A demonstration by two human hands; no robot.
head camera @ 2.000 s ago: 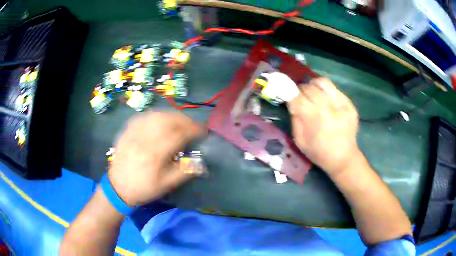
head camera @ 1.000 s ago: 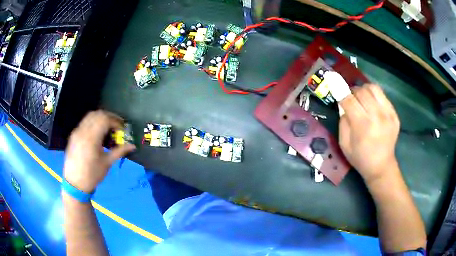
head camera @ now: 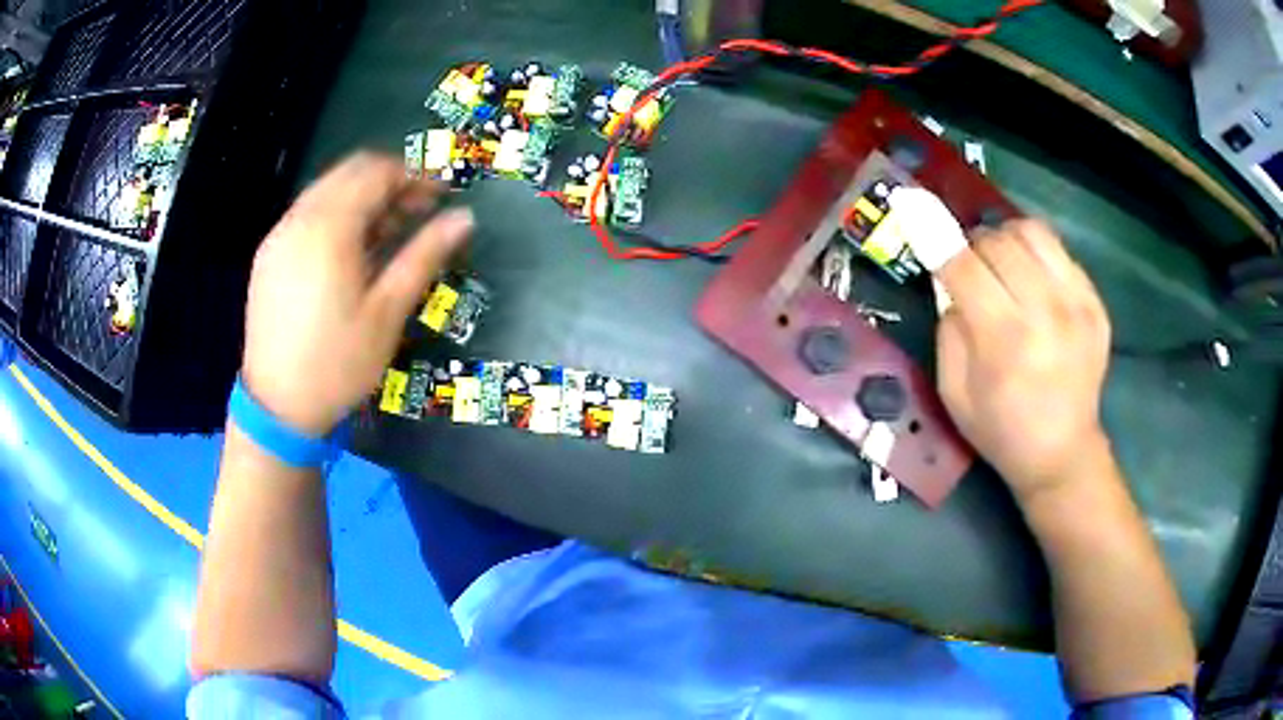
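Observation:
My right hand (head camera: 1024, 345), with white coverings on its fingertips, holds a small yellow and green power supply board (head camera: 875, 232) at the opening of the dark-red fixture plate (head camera: 802, 281). The fingertips cover part of that board. My left hand (head camera: 331, 288), with a blue wrist band, is over the mat's left side, thumb and fingers apart, with no board visible in it. A single board (head camera: 453, 307) lies just right of and below it. Several boards form a row (head camera: 542, 401) near the front edge. Several more lie in a group (head camera: 542, 99) at the back.
A black divided tray (head camera: 218, 211) with some boards stands at the left. A red and black lead (head camera: 802, 56) runs from the wood-edged shelf (head camera: 971, 49) to the fixture. A white instrument (head camera: 1245, 120) is at the top right. White scraps (head camera: 881, 464) lie by the fixture.
My left hand has moved from the front left edge up towards the back boards and let go of a board. The front row has another board at its left end. My right hand stays at the fixture.

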